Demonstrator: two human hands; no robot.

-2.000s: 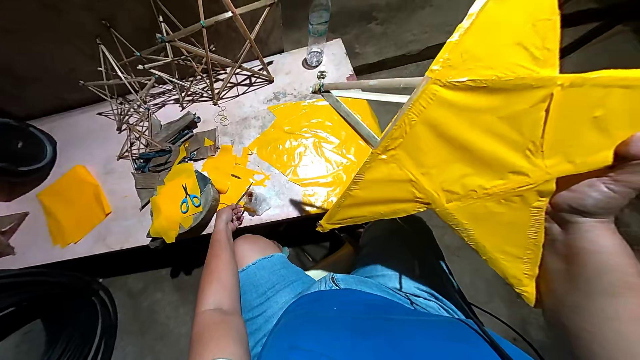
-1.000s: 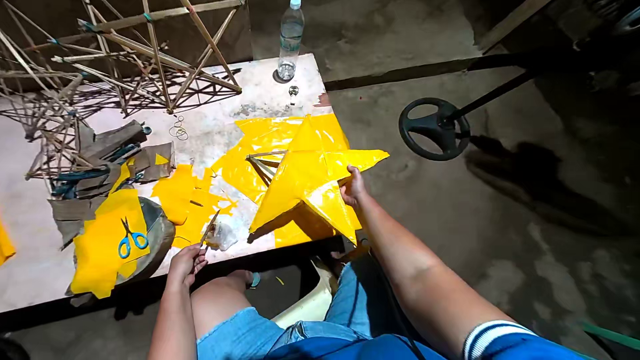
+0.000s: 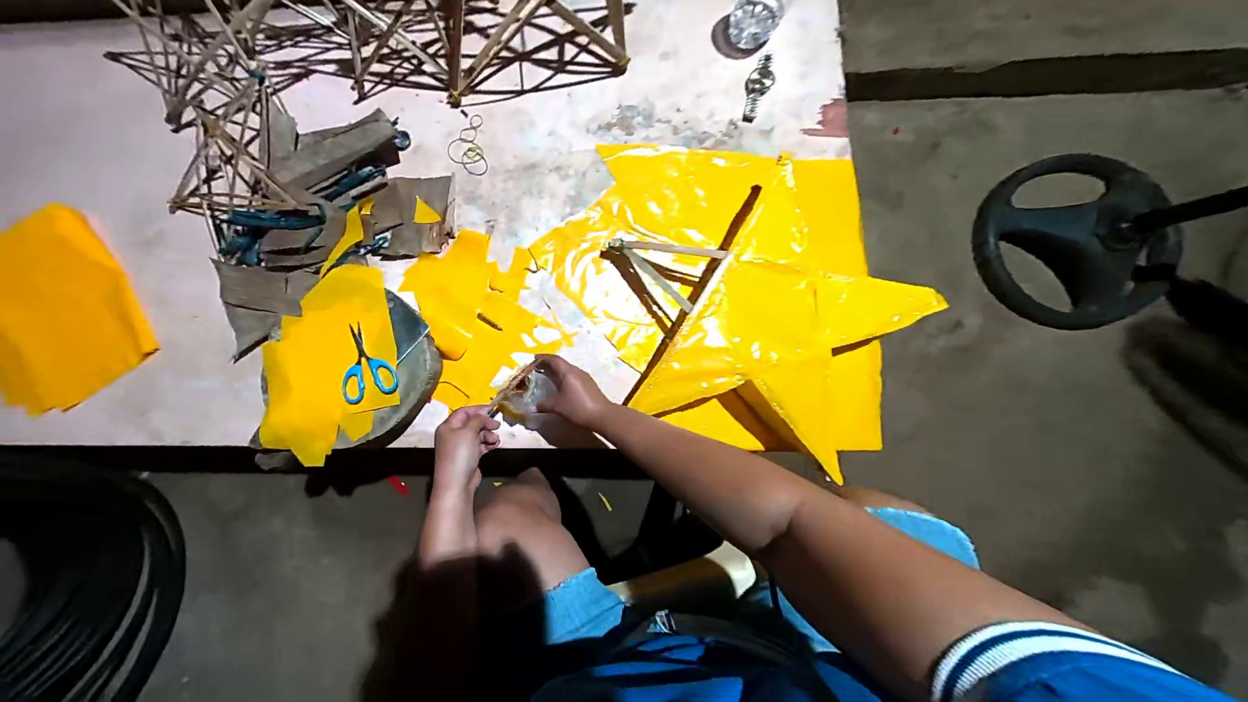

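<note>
A yellow star [image 3: 756, 307], its stick frame partly bare on the left, lies on yellow plastic sheet at the table's right. Near the front edge, my left hand [image 3: 468, 439] grips a thin stick-like tool [image 3: 509, 390]. My right hand [image 3: 572, 392] is at a small clear plastic container or bag [image 3: 531, 393], close to the tool's far end; its fingertips are partly hidden. Left of them, blue-handled scissors [image 3: 370, 372] rest on a yellow piece [image 3: 310, 346] over a round slab [image 3: 419, 375]. Yellow scraps [image 3: 473, 302] lie between.
Stick frames [image 3: 390, 49] stand at the back left, near brown scraps [image 3: 341, 156]. A wristwatch [image 3: 758, 88] and a bottle [image 3: 753, 23] are at the back right. A folded yellow sheet [image 3: 63, 310] lies far left. Black coils [image 3: 93, 585] and a steering wheel [image 3: 1077, 239] flank the table.
My right hand has let go of the yellow star, which now lies on the table, and has moved left to the clear plastic beside my left hand. The view has shifted.
</note>
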